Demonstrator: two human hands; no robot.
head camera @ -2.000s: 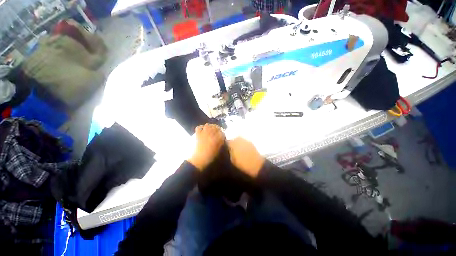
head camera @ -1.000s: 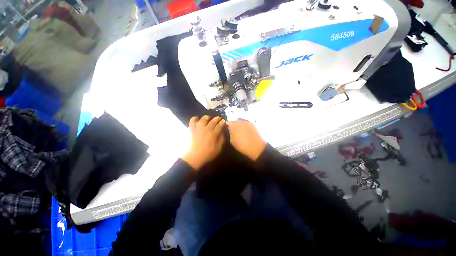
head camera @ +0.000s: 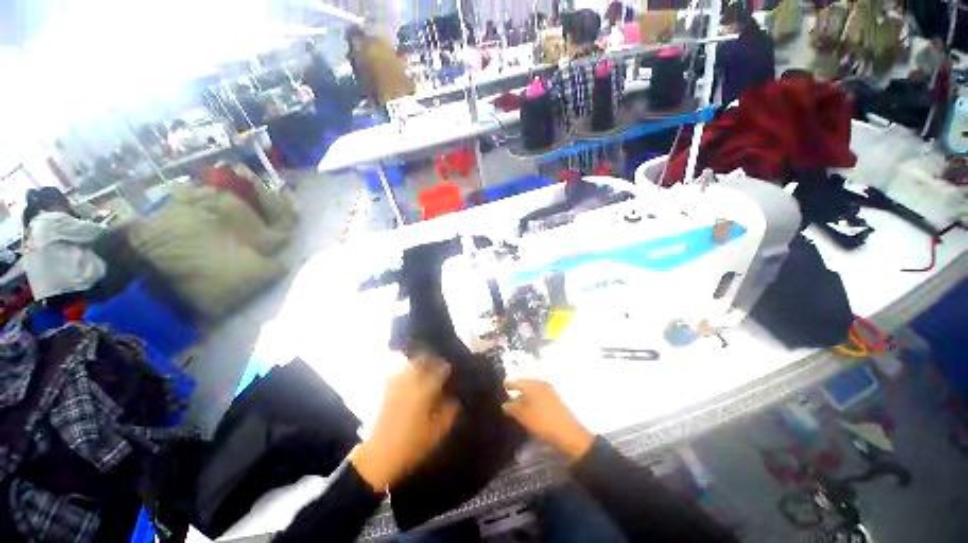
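A black cut piece [head camera: 456, 467] lies over the table's front edge below the needle area of the white sewing machine [head camera: 647, 286]. My left hand [head camera: 409, 419] is on the left part of the cloth, blurred, its fingertips bent over it. My right hand [head camera: 547, 414] is at the cloth's right edge just below the presser foot, thumb and finger together at the edge. A black strip [head camera: 430, 292] lies left of and behind the needle. A yellow patch [head camera: 558, 323] is beside the needle.
A black pile [head camera: 281, 445] is at the table's left edge, beside plaid garments [head camera: 90, 414]. Black cloth [head camera: 801, 297] and scissors with orange-red handles [head camera: 868, 337] are at the right. Thread cones [head camera: 539, 117] and a dark red heap [head camera: 770, 133] stand beyond. People work in the background.
The view has tilted up to show the factory floor. My hands have moved apart, my left hand shifting left, and more of the black cloth shows spread between them.
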